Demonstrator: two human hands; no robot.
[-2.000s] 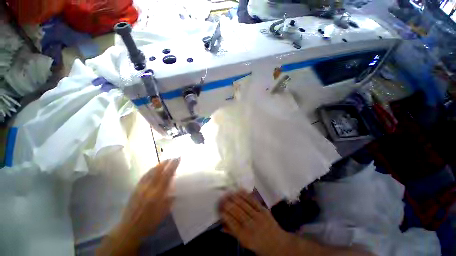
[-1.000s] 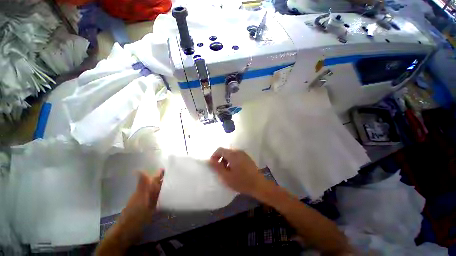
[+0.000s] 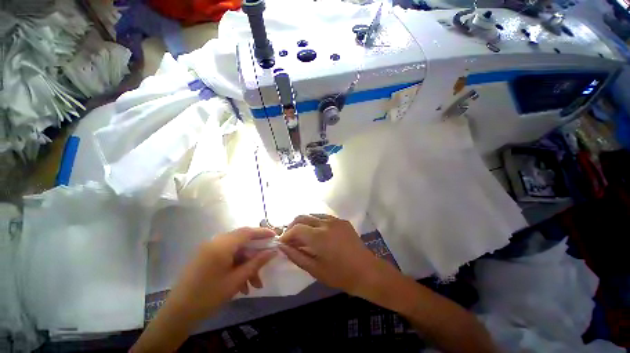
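Observation:
A small white cut piece [image 3: 283, 276] hangs from both my hands, at the front table edge below the needle. My left hand [image 3: 231, 265] pinches its folded upper edge between thumb and fingers. My right hand [image 3: 325, 249] pinches the same edge, its fingertips almost touching the left ones. Fingers hide most of the fold. The presser foot [image 3: 293, 163] stands in bright light above and behind my hands, with the dark round knob [image 3: 322, 171] to its right. The white sewing machine head [image 3: 345, 83] stands behind them.
A stack of cut pieces [image 3: 86, 262] lies at left. Rumpled sewn work [image 3: 152, 138] lies left of the head. A garment panel [image 3: 442, 200] spreads right. A ruler strip [image 3: 376, 248] edges the table. A parts tray [image 3: 535, 176] stands right.
The white piece, earlier spread flat, is now gathered at its upper edge. My left hand has moved right and up to meet my right hand, and now grips the piece. The view has shifted slightly.

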